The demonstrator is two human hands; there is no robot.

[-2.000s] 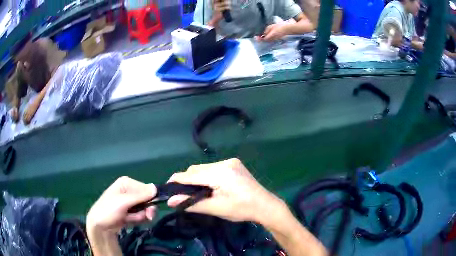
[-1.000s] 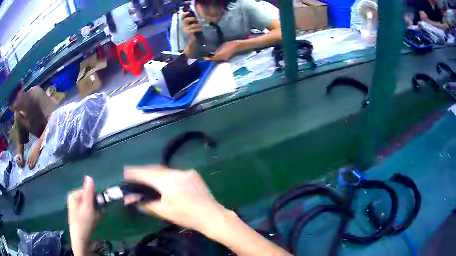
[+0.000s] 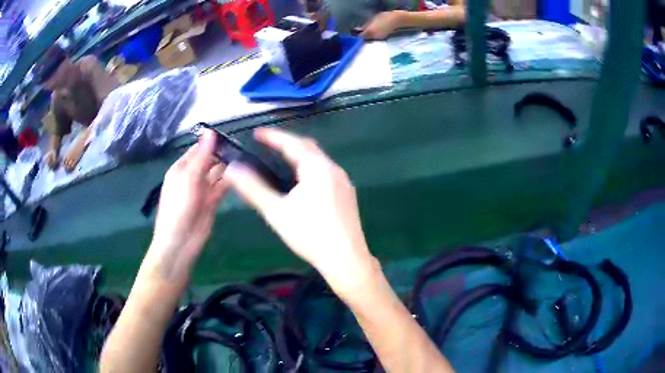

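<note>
A black headband [image 3: 268, 172] is held up over the green belt, tilted, between both hands; its shape is partly hidden by the fingers and blurred. My left hand [image 3: 191, 191] grips its upper left end between thumb and fingers, with a thin tip sticking out above. My right hand [image 3: 310, 197] is around its lower right part, thumb and fingers on either side of it. Whether any fitting or tool is also in the hands cannot be told.
Black headbands [image 3: 474, 291] lie tangled on the near bench, with a blue loop [image 3: 554, 248] and a clear plastic bag [image 3: 58, 313]. The green belt [image 3: 437, 160] carries spaced headbands. A green post [image 3: 609, 109] stands right. Opposite are a blue tray [image 3: 281, 91] and two people.
Both hands have risen from low over the near bench edge to above the belt, with the headband now tilted between them. The view has shifted, and belt headbands have moved left.
</note>
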